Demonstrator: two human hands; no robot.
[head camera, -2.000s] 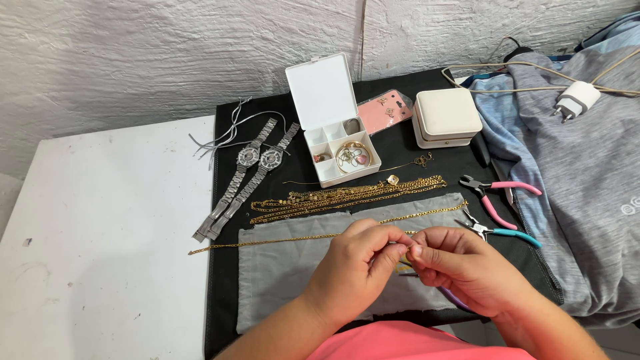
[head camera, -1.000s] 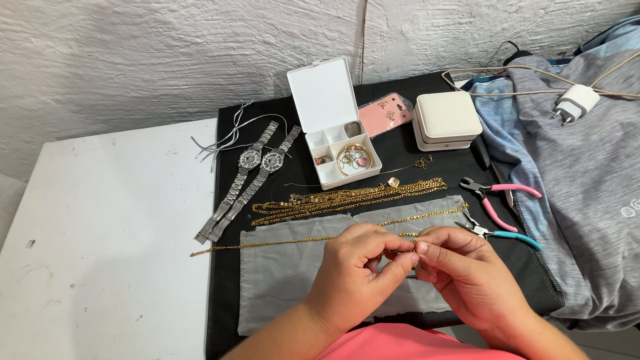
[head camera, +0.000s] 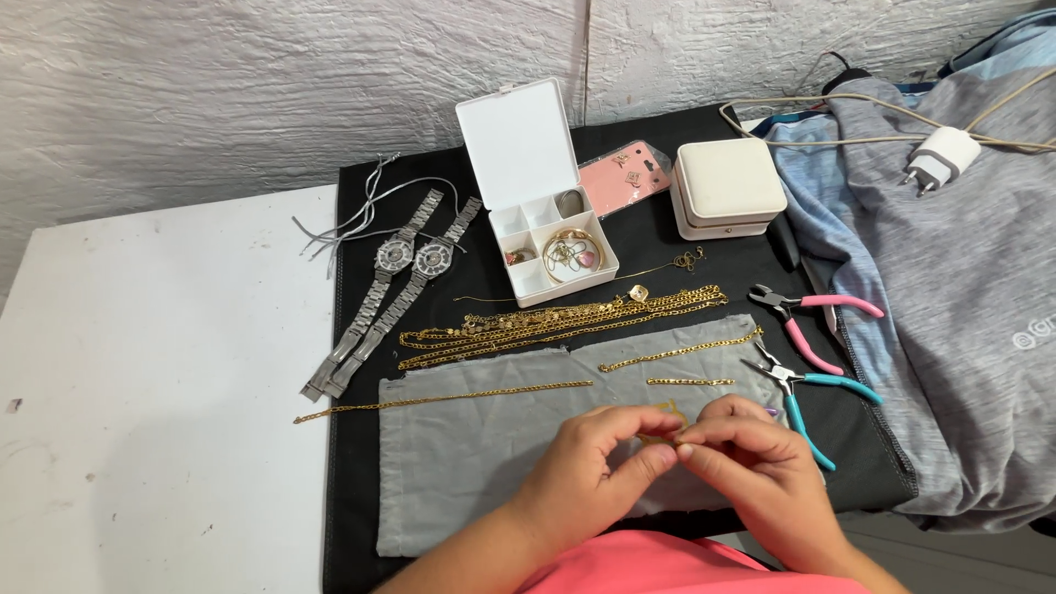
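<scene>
My left hand (head camera: 606, 462) and my right hand (head camera: 755, 462) meet fingertip to fingertip over a grey cloth (head camera: 470, 487). Between them they pinch a small gold-coloured piece, mostly hidden by the fingers. Behind my hands, on the cloth, are a short gold chain piece (head camera: 690, 382), a longer one (head camera: 681, 350) and a long thin gold chain (head camera: 487, 392) that runs off to the left. More gold chains (head camera: 561, 327) are bunched just beyond the cloth. Teal-handled pliers (head camera: 796, 379) and pink-handled cutters (head camera: 796, 305) rest to the right of my right hand.
An open white compartment box (head camera: 554, 279) holds jewellery. Near it are a pink earring card (head camera: 619, 186), a cream jewellery box (head camera: 730, 190), two metal watches (head camera: 394, 256) and grey cords (head camera: 363, 219). Grey clothing (head camera: 949, 330) with a white charger (head camera: 945, 157) lies right, a white tabletop (head camera: 165, 371) left.
Both hands have stayed close together, with small shifts of the fingers. The short gold chain piece behind them now shows more fully than before.
</scene>
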